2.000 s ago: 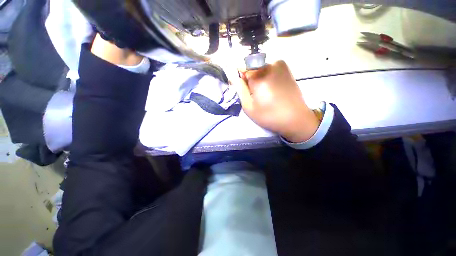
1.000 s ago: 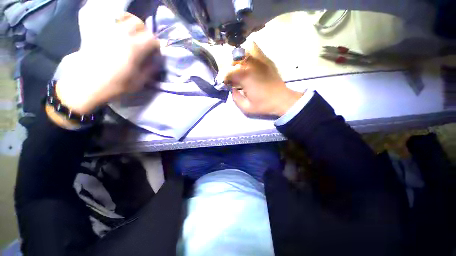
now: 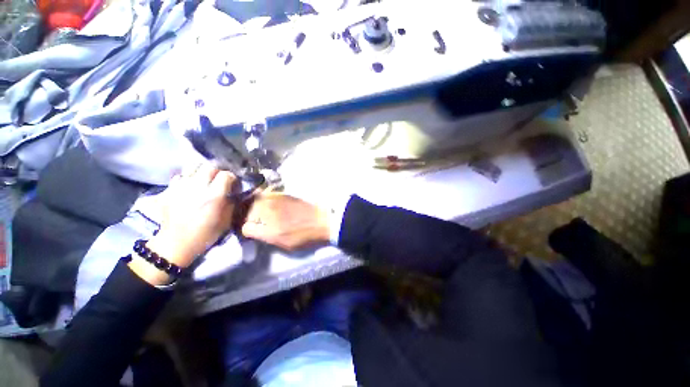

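Note:
The sewing machine (image 3: 303, 83) has a pale body with a blue stripe. Its needle area (image 3: 261, 175) is just above my fingertips. My left hand (image 3: 198, 210), with a dark bead bracelet, and my right hand (image 3: 286, 219) meet below the needle area. Their fingers close on a dark edge of the garment between them. The garment's pale side (image 3: 106, 253) spreads under and left of my left hand, with dark grey cloth (image 3: 64, 215) beyond it. My fingers hide the exact spot they hold, and the picture is slightly blurred.
Red-gripped snips (image 3: 399, 163) lie on the table right of the needle area. Grey and pale cloth (image 3: 136, 91) is heaped behind and left of the machine. The table's front edge (image 3: 325, 270) carries a printed scale. Patterned floor (image 3: 628, 143) shows at the right.
The view has swung, showing the whole machine top. My left hand, lifted and blurred over the cloth a second ago, has come down beside my right hand below the needle area.

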